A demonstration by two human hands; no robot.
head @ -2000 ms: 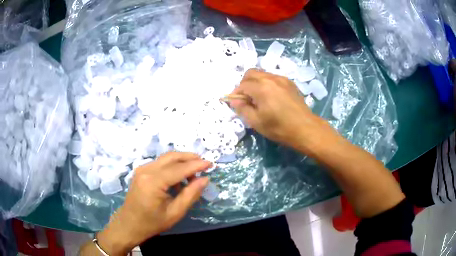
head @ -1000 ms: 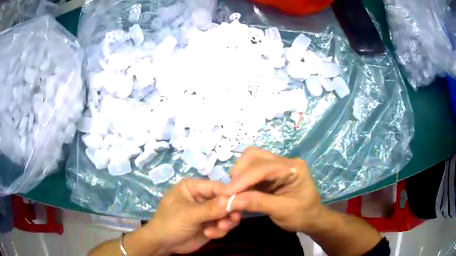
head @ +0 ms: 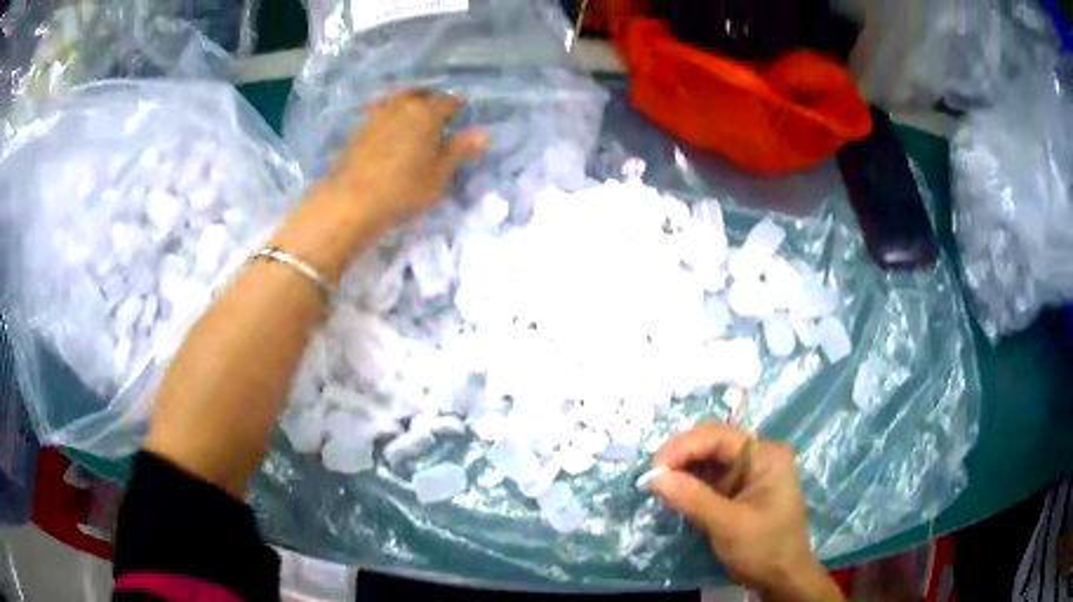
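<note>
My left hand [head: 400, 153] reaches to the far left side of the parts pile, over the clear plastic; its fingers are apart and nothing shows in them. My right hand [head: 735, 488] is at the near right edge of the pile. Its thumb and forefinger pinch a small white piece [head: 651, 477]. The overexposed white parts pile [head: 577, 306] lies on a wrinkled clear plastic sheet [head: 894, 412]. Frosted housings [head: 440, 482] lie loose along its near edge, and more [head: 779, 333] lie at its right. A small red-marked piece [head: 738, 403] lies near my right hand.
A clear poly bag of parts [head: 153, 223] bulges at the left. A red-orange bag [head: 753, 106] and a dark phone [head: 888, 206] are at the far right. Another clear bag [head: 1018, 212] is at the right. The green table [head: 1024, 388] has a curved edge. Red stools [head: 73, 506] show below.
My left hand has left my right hand and moved far forward to the left. My right hand has moved right, with a small white piece in its fingertips. The view has shifted.
</note>
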